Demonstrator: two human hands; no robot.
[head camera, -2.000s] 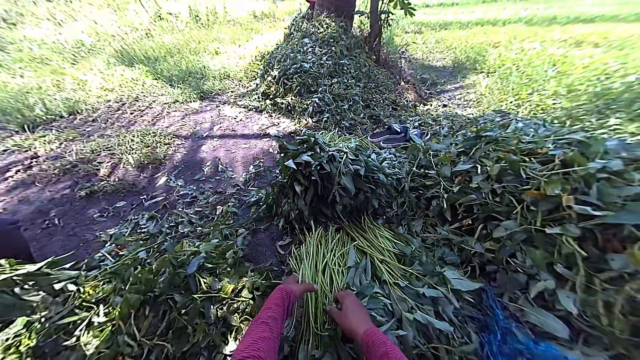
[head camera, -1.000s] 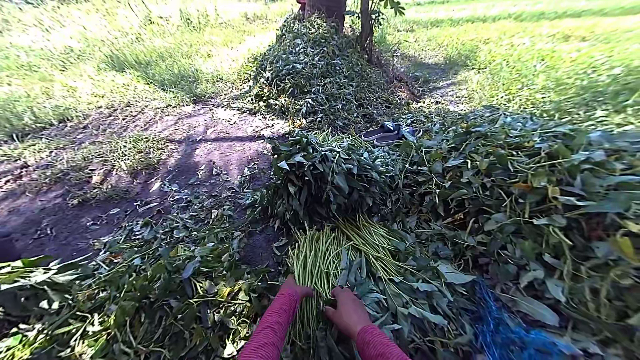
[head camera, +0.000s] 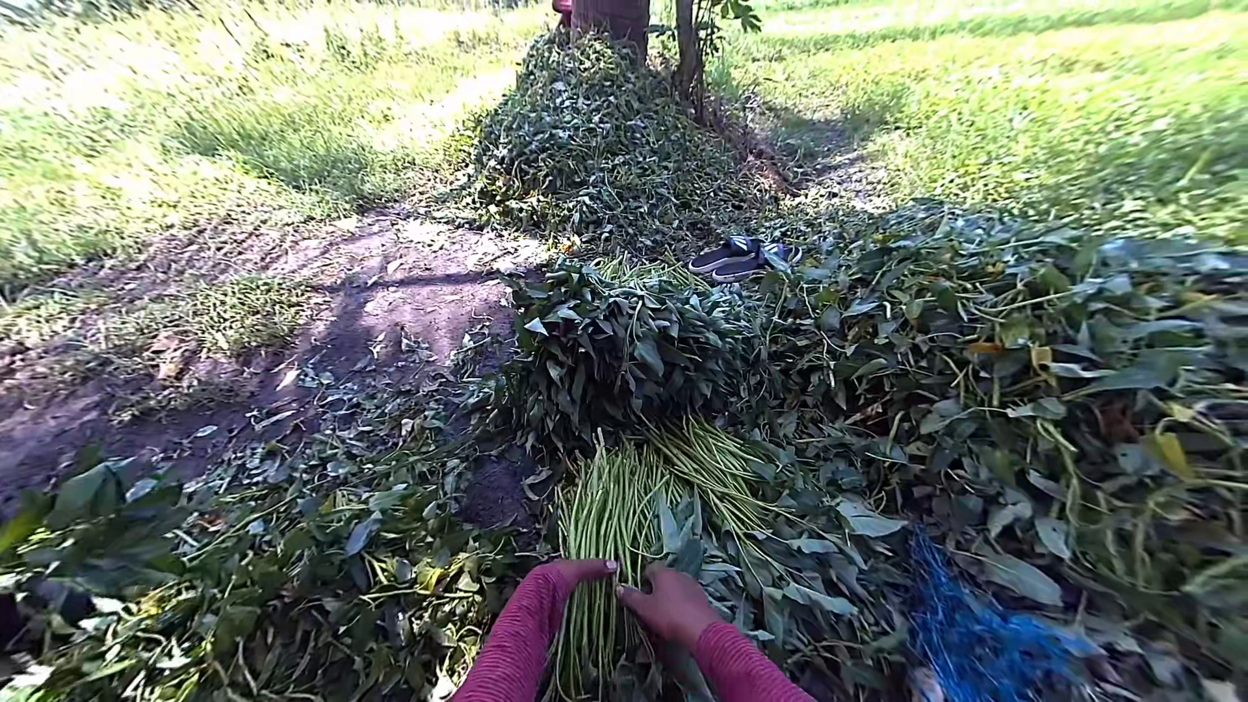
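Observation:
My left hand (head camera: 583, 572), in a pink sleeve, lies with its thumb across a bundle of long green plant stems (head camera: 609, 507); its fingers are hidden under the stems. My right hand (head camera: 671, 603) is at the right side of the same bundle, its thumb and fingertips close to my left thumb. The stems run away from me. More green stems (head camera: 712, 473) lie slanted at their right, with broad leaves beside them. Just beyond, stacked leafy bundles (head camera: 624, 361) stand with dark green leaves facing me.
Loose leafy vines (head camera: 975, 370) are heaped at the right, others (head camera: 322, 575) at the left. Blue plastic strands (head camera: 985, 624) lie at the lower right. A pair of sandals (head camera: 741, 258) sits behind the bundles. Farther off, a leafy heap (head camera: 604, 136) rests against a tree trunk (head camera: 612, 21).

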